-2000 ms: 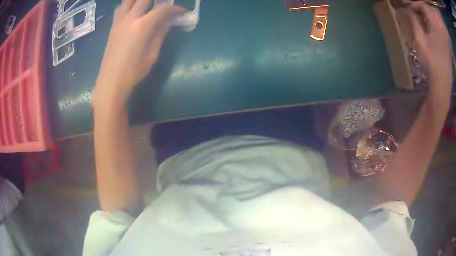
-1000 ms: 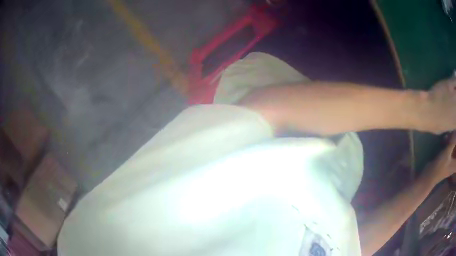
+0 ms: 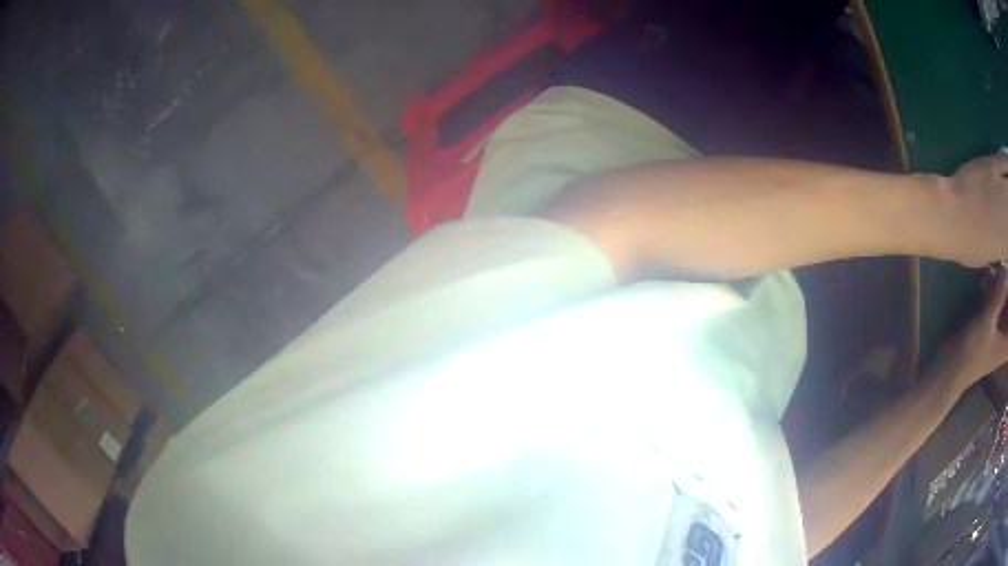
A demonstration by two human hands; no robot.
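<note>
My left hand (image 3: 977, 210) is bare and lies over the green bench top (image 3: 934, 83) at the right edge of the picture, its fingers cut off. My right hand (image 3: 987, 337) is just below it, also cut off by the edge. The two hands are close together. A sliver of something pale shows at the edge by my left hand, too small to name. Whether either hand holds anything cannot be told.
A clear plastic piece (image 3: 993, 20) lies on the bench at the top right corner. Blurred parts in cardboard and clear plastic (image 3: 956, 464) are at the lower right. A red stool (image 3: 426, 166) stands on the grey floor beside a yellow line (image 3: 315, 88). Cardboard boxes (image 3: 66, 442) are lower left.
Since two seconds ago the view has swung left to the floor, and my hands, far apart then, are now close together at the right edge. The last second shows only a slight shift.
</note>
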